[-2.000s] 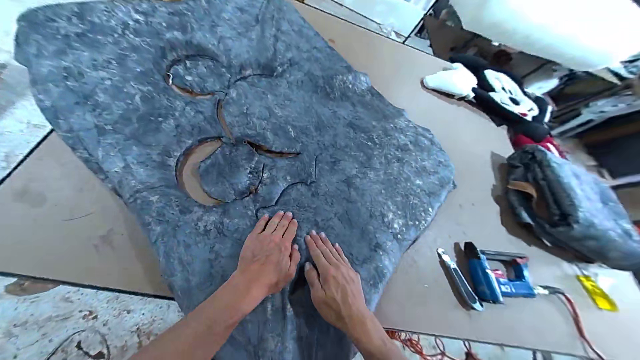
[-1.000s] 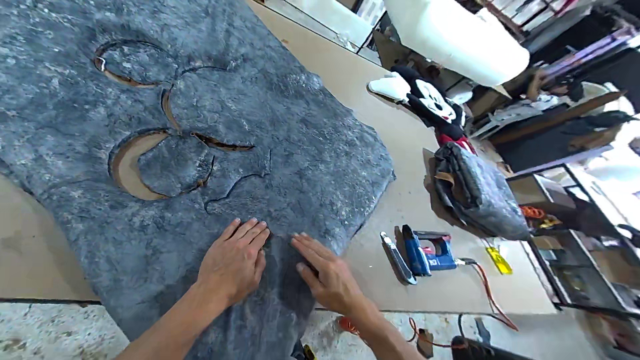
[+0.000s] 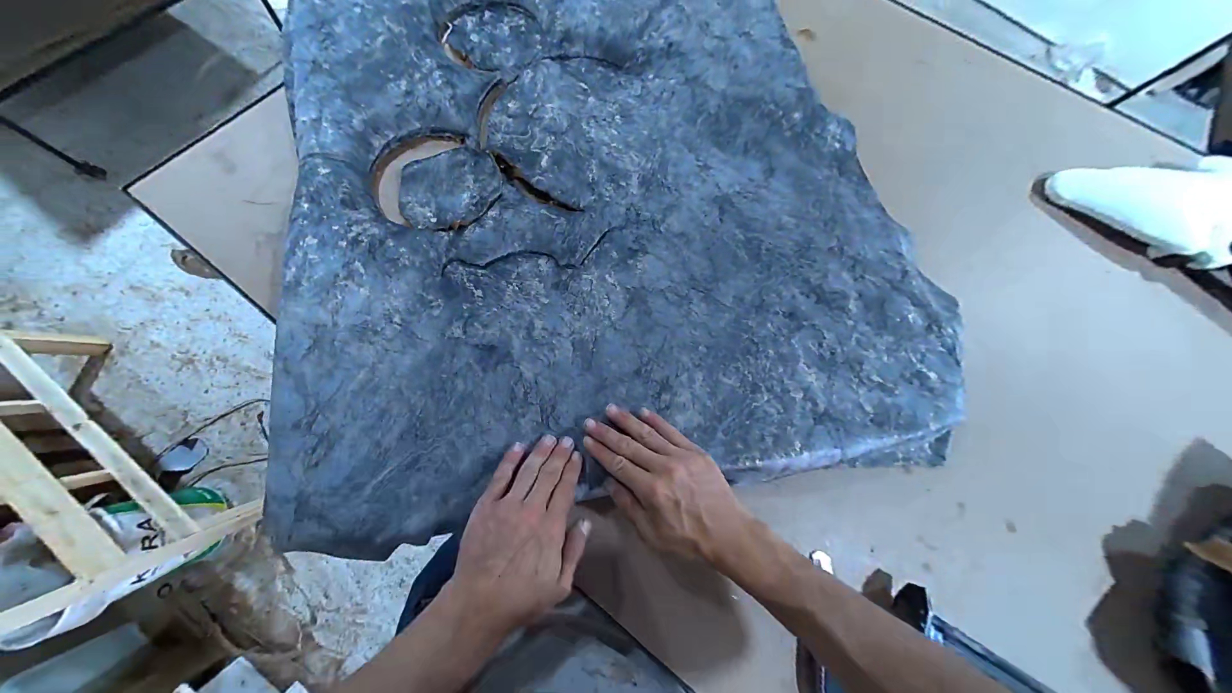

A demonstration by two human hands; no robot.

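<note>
A sheet of mottled grey-blue fabric [image 3: 693, 241] lies over the board table top [image 3: 1039, 385], with curved cut slits and an opening in its upper left part. My left hand [image 3: 525, 525] rests palm down at its near edge, fingers extended, holding nothing. Close beside it, my right hand [image 3: 674, 481] also presses flat on the fabric near the edge, its fingers together and pointing up and left. Below my right forearm, a tool [image 3: 938, 626] is partly in view.
A white plush limb [image 3: 1136, 207] lies on the table at the right, above a dark bundle [image 3: 1198, 597]. A wooden frame [image 3: 87, 481] stands on the floor at the left. The fabric hangs over the table edge there.
The near part of the fabric, which ran down below my hands, now ends at them. Both hands remain flat on it. The view has turned left.
</note>
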